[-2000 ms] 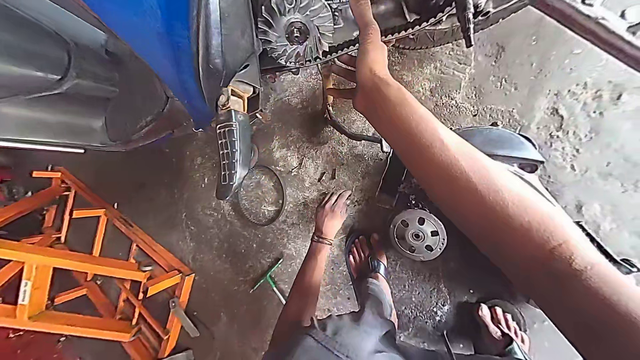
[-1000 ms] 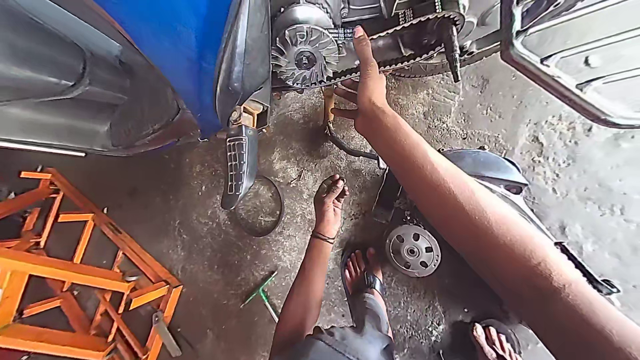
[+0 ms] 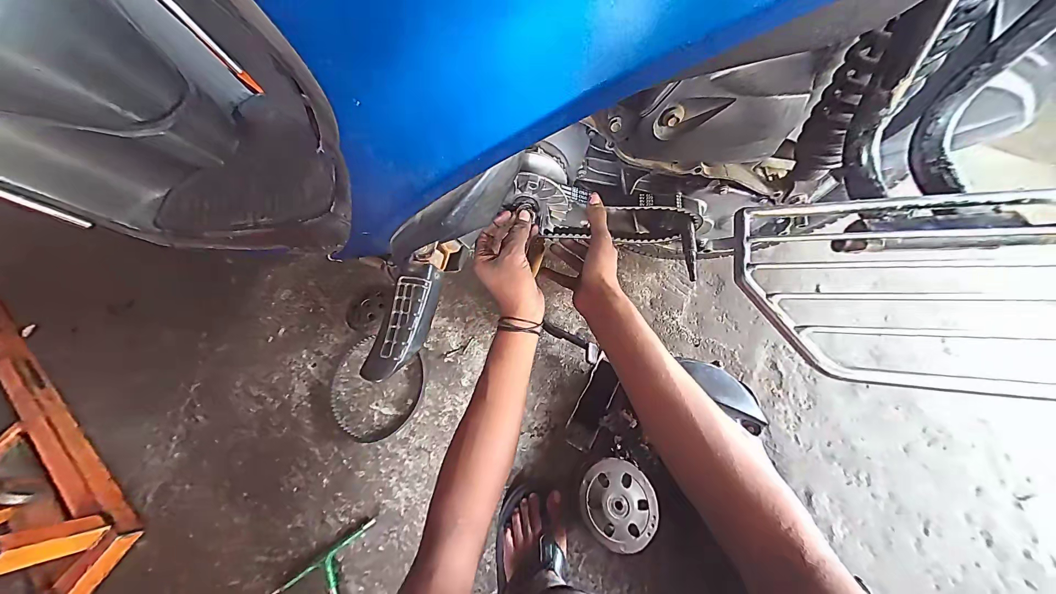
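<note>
My left hand (image 3: 510,262), with dark bands at its wrist, has its fingertips at the centre of the finned metal fan pulley (image 3: 546,191) on the scooter's engine. A small dark part, probably a nut or washer, shows at those fingertips. My right hand (image 3: 596,264) is at the toothed drive belt (image 3: 652,237), thumb raised along the belt and fingers spread below it; whether it grips the belt I cannot tell. The belt runs rightward from the pulley. The scooter's blue body panel (image 3: 511,91) overhangs both hands.
A rubber footrest (image 3: 403,322) juts down at left, above a loose belt (image 3: 337,404) on the concrete. A round slotted metal clutch bell (image 3: 619,505) lies near my foot. A green-handled tool (image 3: 332,561), an orange metal frame (image 3: 66,445) and a chrome rack (image 3: 775,305) surround the area.
My left hand has risen from low over the floor to the centre of the fan pulley. My right hand stays by the belt. The view has shifted, showing more of the blue panel.
</note>
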